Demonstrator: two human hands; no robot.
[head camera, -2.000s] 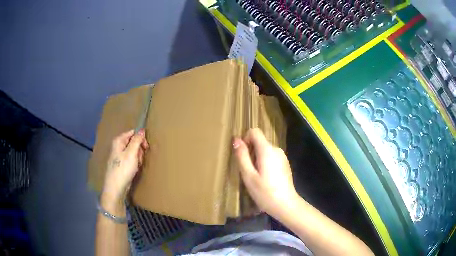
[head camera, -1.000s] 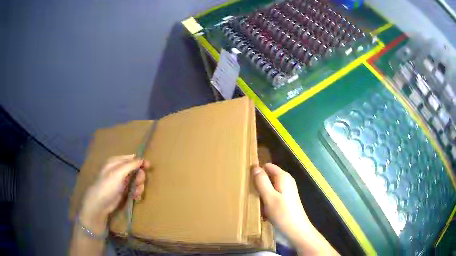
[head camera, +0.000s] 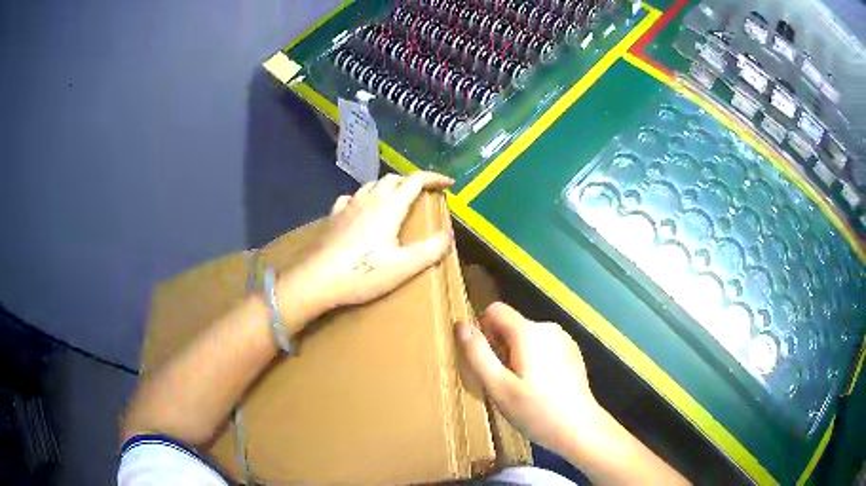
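Note:
A thick stack of tan cardboard sheets (head camera: 361, 380) lies in front of me, beside the bench edge. A narrow grey-green band (head camera: 241, 441) crosses its left part. My left hand (head camera: 385, 228) lies flat over the top of the stack, fingertips at its far right corner, fingers apart. My right hand (head camera: 522, 370) is at the stack's right edge, thumb on the sheet edges, fingers curled around them. The lower end of the stack is cut off by the picture's edge.
The green-matted bench (head camera: 532, 180) with yellow tape is at the right. It bears a clear tray of dark reddish ring-like parts (head camera: 456, 57), an empty clear blister tray (head camera: 703, 247) and a tray of silver-white pieces (head camera: 779, 95). A white paper label (head camera: 358, 140) hangs at the bench edge.
My left hand has let go of the band and moved right across the stack to its far corner. My right hand stays at the right edge. The view has shifted, so the bench appears further left.

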